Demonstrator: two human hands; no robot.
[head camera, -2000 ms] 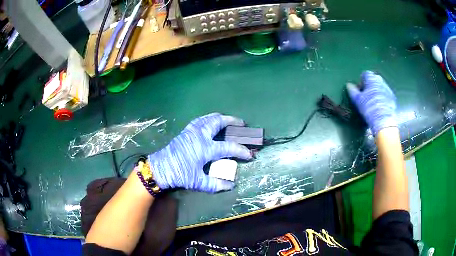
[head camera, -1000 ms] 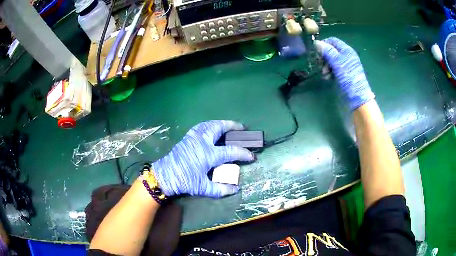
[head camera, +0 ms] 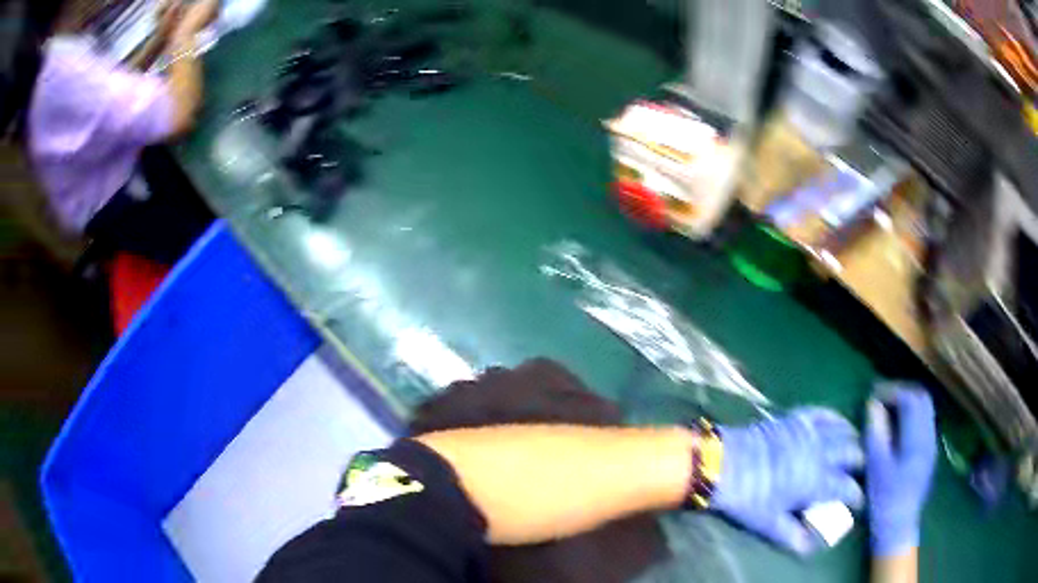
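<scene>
The picture is blurred. My left hand (head camera: 791,469), in a pale blue-violet glove, is low at the right, with a small white block (head camera: 829,522) between its thumb and fingers. My right hand (head camera: 901,461), gloved alike, is just right of it, fingers pointing up the picture. A small pale spot shows at its fingertips, too blurred to name. The black adapter and its cable cannot be made out; the hands may hide them.
A blue bin (head camera: 125,399) stands at the left by the green bench's edge. A dark pile (head camera: 330,103) lies at the back left. A clear plastic strip (head camera: 660,336), a white block with a red part (head camera: 672,165) and a wooden board (head camera: 876,268) are nearer. A person in purple (head camera: 91,125) is at top left.
The view has swung left, bringing in the blue bin and the person. My right hand has come from near the meter terminals to beside my left hand. The adapter no longer shows.
</scene>
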